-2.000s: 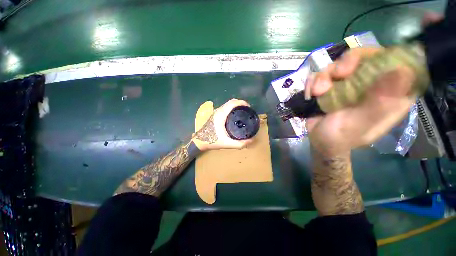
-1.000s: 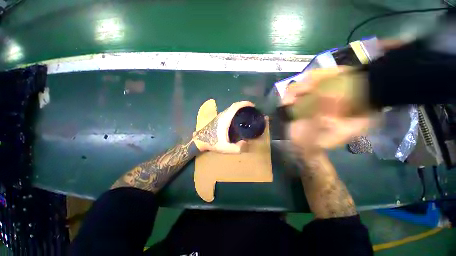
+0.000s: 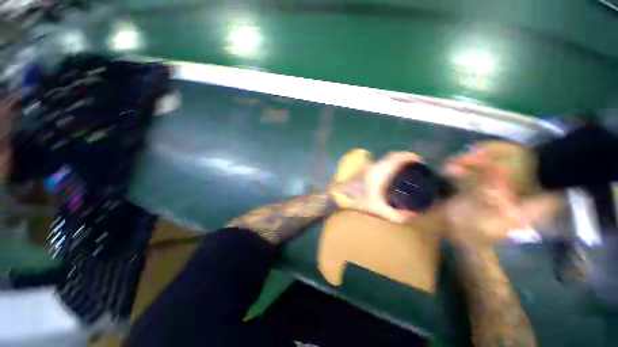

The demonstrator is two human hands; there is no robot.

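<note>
The view is blurred. My left hand [image 3: 371, 184] holds the black cylindrical housing [image 3: 412, 187] with its round end up, above the tan cardboard pad [image 3: 379, 247]. My right hand [image 3: 491, 186] is just right of the housing, wrapped around the electric screwdriver [image 3: 576, 159], whose black barrel runs off to the right. The screwdriver's lower end is close beside the housing; whether the bit touches it cannot be told. The screw feeder is mostly hidden behind my right hand and the screwdriver.
Black trays [image 3: 88, 135] with dark parts and coloured glints are stacked at the left. The green conveyor belt [image 3: 352, 51] with its pale edge [image 3: 291, 87] runs across the back. Part of a person shows at the far left edge. A white object [image 3: 37, 318] is at the lower left.
The view has turned to the left, bringing more of the trays into sight. My right hand has come closer to the housing with the screwdriver. My left hand still holds the housing.
</note>
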